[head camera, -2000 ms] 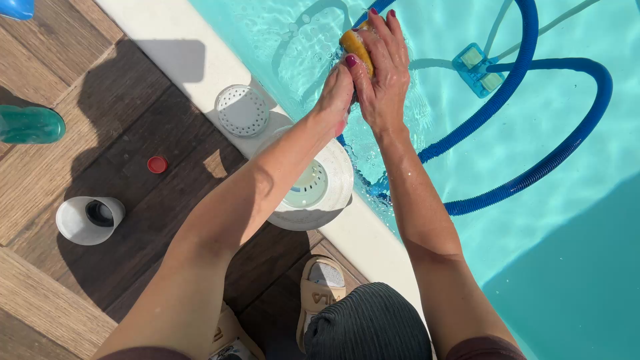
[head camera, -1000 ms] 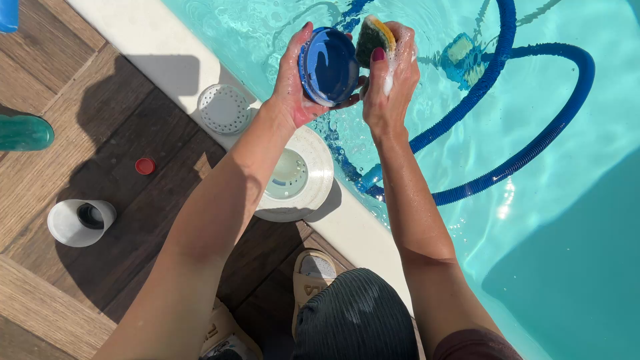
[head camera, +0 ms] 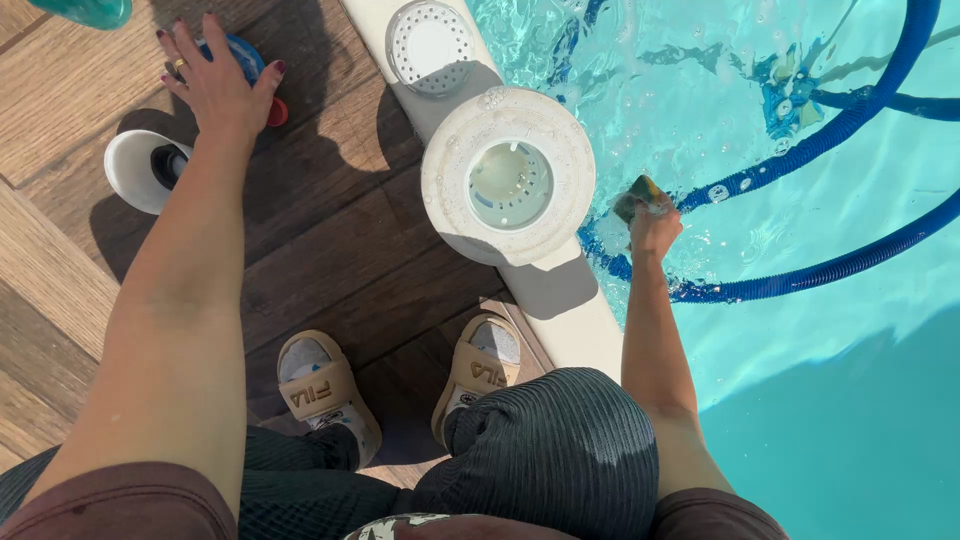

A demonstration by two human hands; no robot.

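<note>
My left hand (head camera: 221, 86) is spread over a round blue lid (head camera: 244, 58) at the upper left, on the wood-look deck; the fingers partly cover it, and a small red cap (head camera: 277, 112) shows beside the thumb. At the pool's water surface, my right hand (head camera: 655, 223) grips a yellow and dark green sponge (head camera: 640, 196). Between the two, a round white floating dispenser (head camera: 450, 180) with an open centre rests on the pool edge. Behind it sits a perforated white disc (head camera: 430, 46). A white cup-shaped container (head camera: 139, 171) with a dark inside part lies near my left forearm.
Blue ribbed hose (head camera: 817, 282) loops through the water at the right, near a submerged blue fitting (head camera: 784, 97). A green object (head camera: 90, 9) is cut off at the top left. My sandalled feet stand on the deck (head camera: 337, 277) beside the white pool coping (head camera: 577, 307).
My left hand has moved left from over the pool with the blue lid, now down on the deck. My right hand has lowered the sponge to the water. The view has shifted.
</note>
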